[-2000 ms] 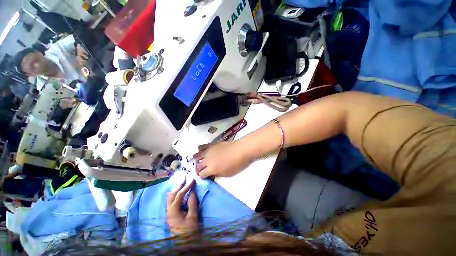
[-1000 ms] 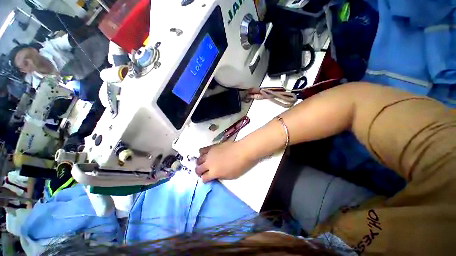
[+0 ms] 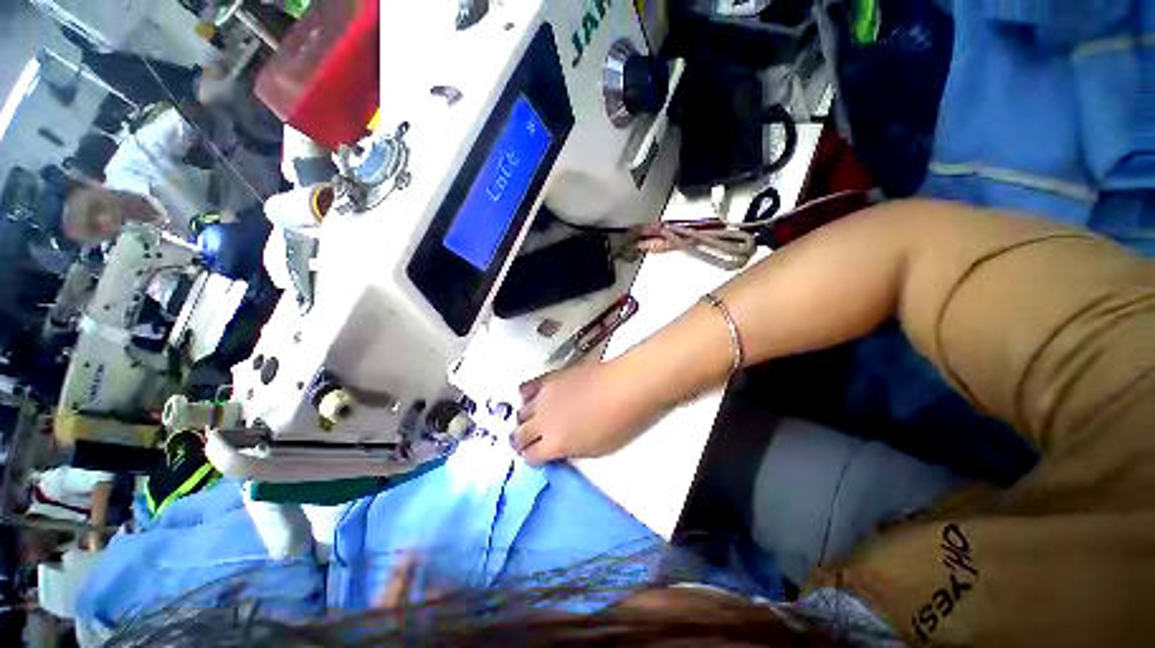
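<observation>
A light-blue garment piece (image 3: 437, 525) lies under the needle end of the white sewing machine (image 3: 361, 285) and runs down to the bottom of the picture. My right hand (image 3: 576, 411), with a bracelet at the wrist, has its curled fingertips on the cloth's edge beside the presser foot (image 3: 471, 424). The cloth there is lit white. My left hand (image 3: 403, 585) is a blurred patch low on the cloth, partly behind dark hair strands, so its grip is unclear. The control panel (image 3: 500, 184) glows blue.
Dark-red snips (image 3: 605, 327), a black phone-like rectangle (image 3: 555, 275) and a cord bundle (image 3: 694, 241) lie beside the head. A red bin (image 3: 323, 76) is behind it. More blue garments (image 3: 1032, 127) lie at upper right. Another person (image 3: 133, 184) is at another machine.
My left hand was on the cloth near the needle two seconds ago, was out of sight one second ago, and now shows blurred lower down. My right hand has stayed beside the presser foot.
</observation>
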